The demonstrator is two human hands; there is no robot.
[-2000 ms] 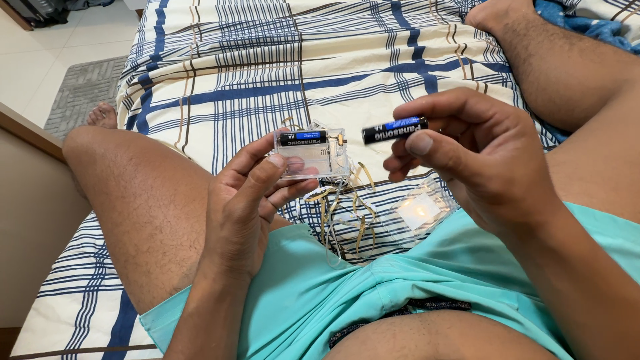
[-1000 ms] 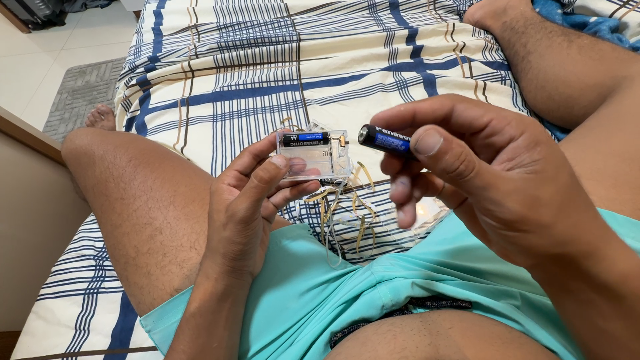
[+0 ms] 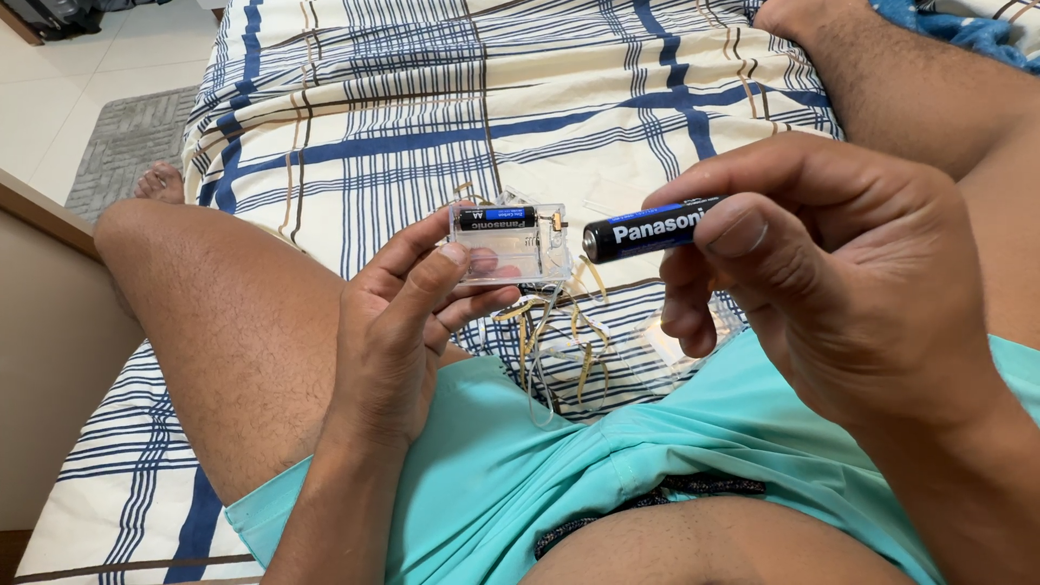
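My left hand (image 3: 406, 325) holds a clear plastic battery case (image 3: 508, 264) by its left end, thumb on the near side. One black and blue Panasonic AA battery (image 3: 496, 218) lies in the case's far slot; the near slot holds no battery, and a metal spring shows at its right end. A small switch or contact part sits at the case's upper right. My right hand (image 3: 796, 252) pinches a second Panasonic battery (image 3: 650, 230) between thumb and fingers, to the right of the case and apart from it. Its nub end points left; my fingers hide its other end.
Thin wire with gold-coloured strips (image 3: 581, 349) lies tangled below the case on the plaid bedsheet (image 3: 390, 154). A clear plastic package (image 3: 670, 341) is partly behind my right hand. My legs are on both sides. A grey mat (image 3: 130, 142) lies on the floor at left.
My right hand has come nearer to the camera with its battery, whose nub end now shows pointing left. My left hand and the case have stayed about where they were.
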